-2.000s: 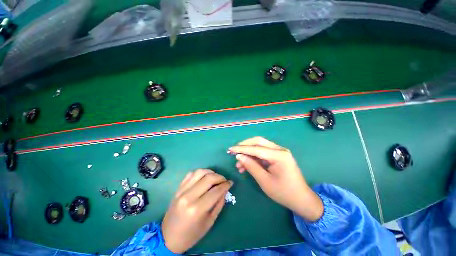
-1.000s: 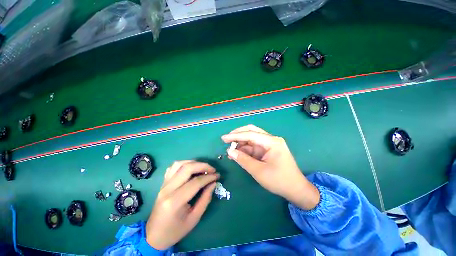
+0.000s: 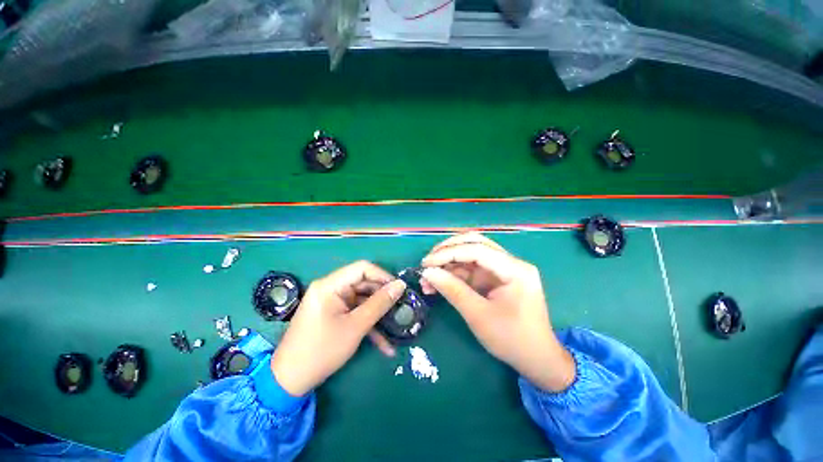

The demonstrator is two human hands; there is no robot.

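Observation:
A round black unit (image 3: 405, 316) with a pale centre disc is between my hands, in front of me. My left hand (image 3: 336, 318) holds it at its left and upper rim, with the thumb on top. My right hand (image 3: 492, 302) has thumb and forefinger pinched at the unit's upper right rim, on a small part too small to make out. A small heap of white pieces (image 3: 422, 364) lies on the green mat just below the unit.
Black units lie left of my hands (image 3: 278, 296), partly under my left cuff (image 3: 231, 362), and at the right (image 3: 725, 315). Silvery fragments (image 3: 224, 327) lie at left. The belt (image 3: 433, 153) beyond the red line carries several units. Clear bags (image 3: 577, 41) hang on the far rail.
My hands have come together around a black unit that was not visible between them before. My left hand has moved up and right and now holds it. The camera view has shifted.

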